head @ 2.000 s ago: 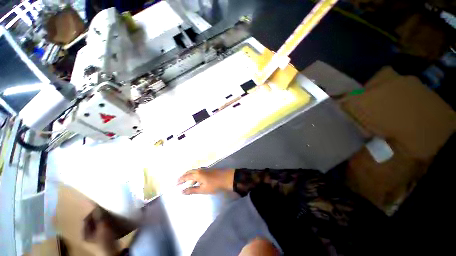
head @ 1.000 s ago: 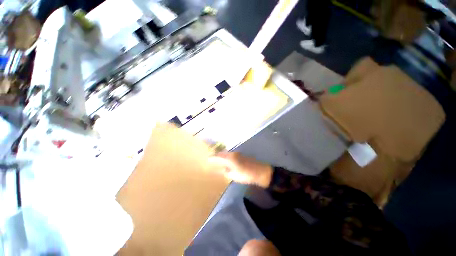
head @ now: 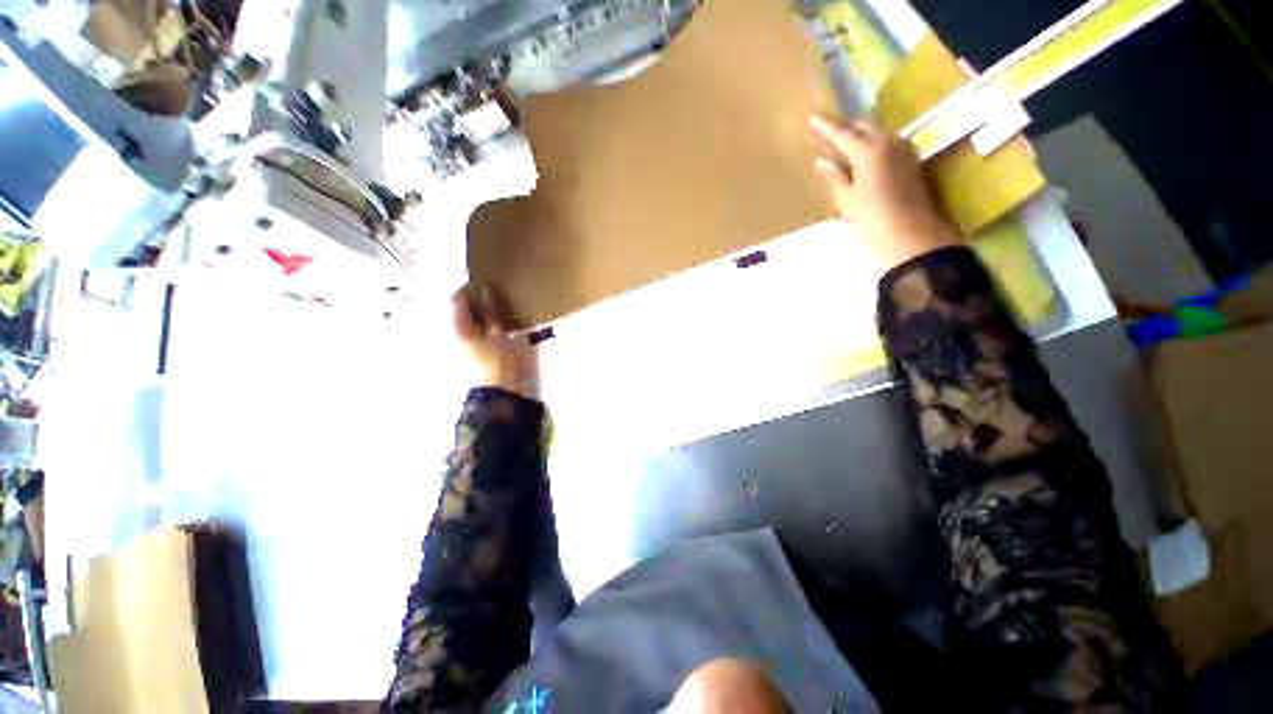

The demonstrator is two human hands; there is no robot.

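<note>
A large tan panel (head: 656,168) with a curved, notched outline lies on the white positioning board (head: 698,363), its straight edge towards me. My left hand (head: 492,339) holds the panel's near left corner, with the thumb on top. My right hand (head: 882,181) lies at the panel's right edge, fingers on it. Two small black marks show along the straight edge, one (head: 751,260) near the middle and one (head: 542,335) beside my left hand. Yellow pads (head: 984,175) lie at the board's right side.
The white sewing machine head (head: 279,223) with a red logo stands at the left. Brown stacked panels (head: 140,614) are at the lower left. A long white and yellow strip (head: 1075,56) extends to the upper right. Brown panels (head: 1229,446) with a white piece (head: 1180,558) are at the right.
The tan panel has moved away from me onto the board and now lies turned along it. My left hand has come into view on its left corner; my right hand has moved forward and right.
</note>
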